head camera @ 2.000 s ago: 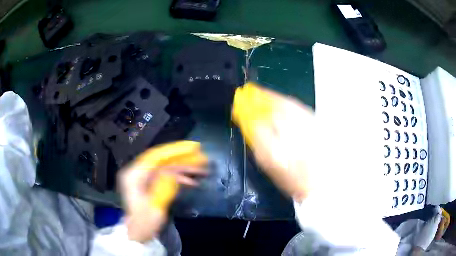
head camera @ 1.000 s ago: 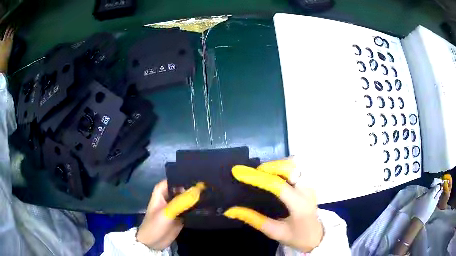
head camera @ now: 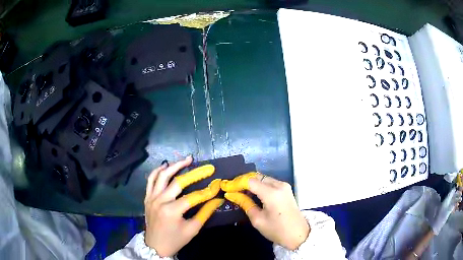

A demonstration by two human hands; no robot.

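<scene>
A flat black cover point(head camera: 223, 166) lies at the table's front edge, under both hands. My left hand point(head camera: 184, 203) is on its left part, with yellow finger cots on several fingers. My right hand point(head camera: 269, 203) is on its right part, also with yellow finger cots. The fingertips of both hands meet over the middle of the cover and hide what is between them. Part of a row of small white icons shows below the fingertips. Whether a ring is between the fingers cannot be seen.
A loose pile of black covers point(head camera: 96, 127) lies at the left. A separate cover stack point(head camera: 160, 58) lies at the upper middle, near the torn seam point(head camera: 190, 20). A white ring tray point(head camera: 325, 111) with rows of black rings is at the right, beside a second white block point(head camera: 440, 101).
Since one second ago, both hands have come together over the middle of the cover. Before that, the hands were apart and blurred. The cover's icon row now shows partly beneath the fingertips.
</scene>
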